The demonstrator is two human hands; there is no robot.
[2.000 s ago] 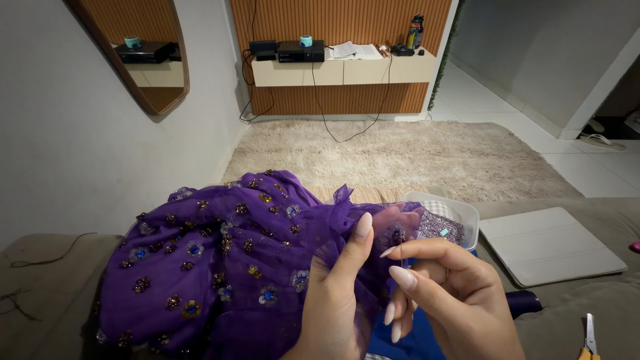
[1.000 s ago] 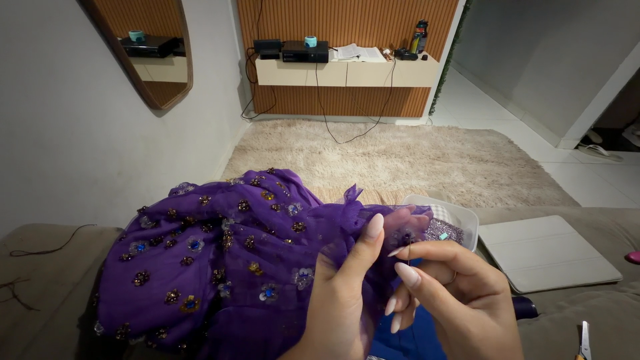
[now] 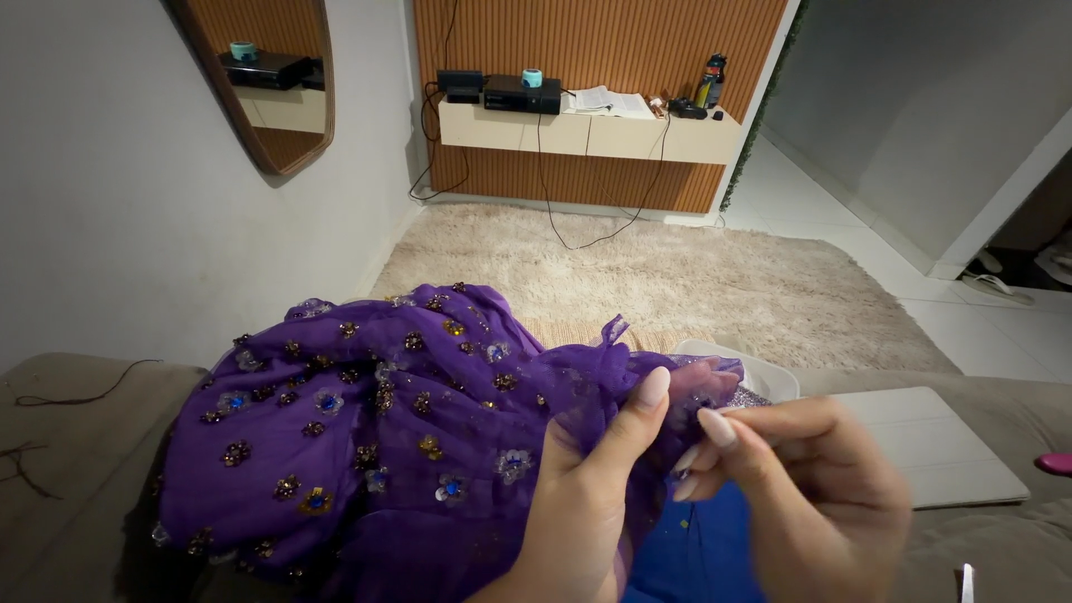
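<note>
Purple beaded tulle fabric (image 3: pixel 469 394), dotted with flower-shaped clusters of beads and sequins, spreads over the middle and left. My left hand (image 3: pixel 595 494) grips its right end, thumb on top and fingers under the sheer layer. Close beside it, my right hand (image 3: pixel 796 477) pinches thumb and forefinger together at a dark bead cluster on the tulle; whatever is between the fingertips is too small to make out. Blue cloth (image 3: pixel 699 544) lies beneath the hands. A clear plastic container (image 3: pixel 775 375) with glittery material shows behind my right hand.
On the grey-brown sofa (image 3: pixel 963 544) lie a pale flat case (image 3: pixel 930 444), a metal tip (image 3: pixel 967 582) at the bottom edge, a magenta object (image 3: pixel 1053 463) and, at left, dark threads (image 3: pixel 84 394). Beyond are a shaggy rug (image 3: pixel 670 276), a wall shelf (image 3: pixel 511 126) and a mirror (image 3: pixel 276 100).
My right thumb and forefinger, apart earlier with a thin thing between them, are now closer together at the bead cluster. My left hand keeps its hold on the tulle.
</note>
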